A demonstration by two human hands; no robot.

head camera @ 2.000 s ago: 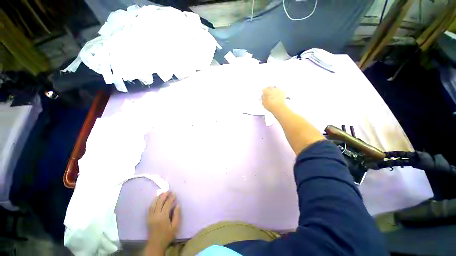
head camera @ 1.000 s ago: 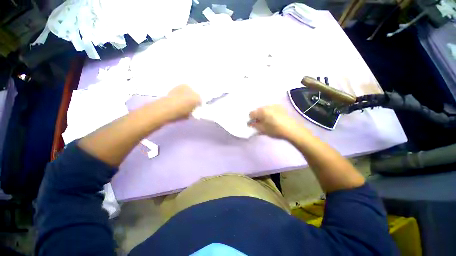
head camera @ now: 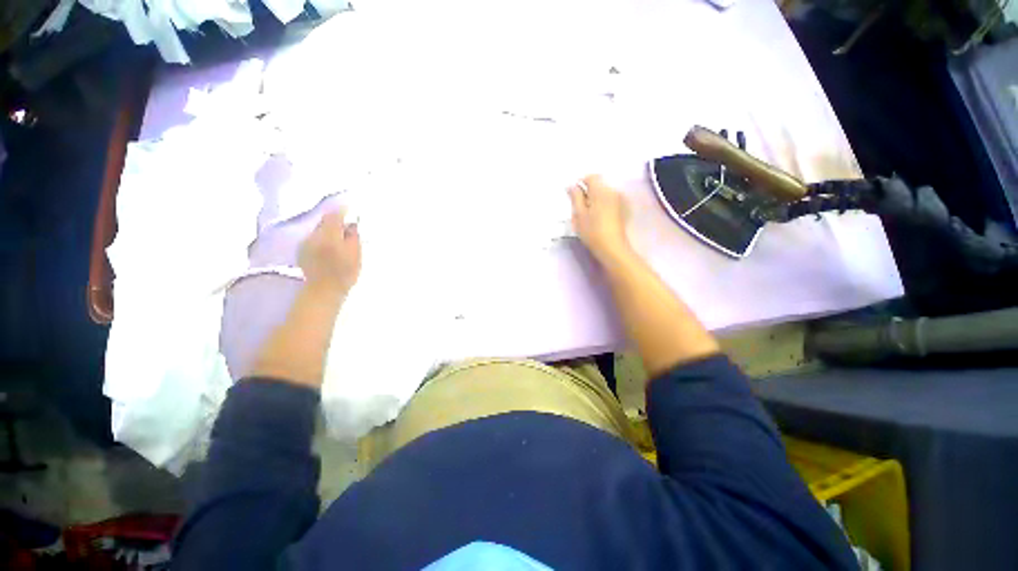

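Observation:
A white garment panel (head camera: pixel 447 245) lies spread before me, its outline mostly lost in glare; its near part hangs over the front table edge. My left hand (head camera: pixel 332 248) is at the panel's left side with fingers bent on its edge. My right hand (head camera: pixel 597 214) is at its right side, thumb and fingers closed on the edge. A narrow white strip (head camera: pixel 266 272) runs left from beside my left wrist. The steam iron (head camera: pixel 709 204) rests on the table to the right of my right hand, untouched.
White pieces (head camera: pixel 167 301) hang over the left table edge beside a reddish-brown rail (head camera: pixel 108 212). A white pile with ragged ends (head camera: pixel 173 25) is at the far left. The iron's black hose (head camera: pixel 893 201) runs right. A grey pipe (head camera: pixel 927 335) and yellow crate (head camera: pixel 871 480) are at lower right.
The panel, bunched between my hands a second ago, is now spread flat towards me and over the front edge. My left hand has moved left. The iron stays on the table.

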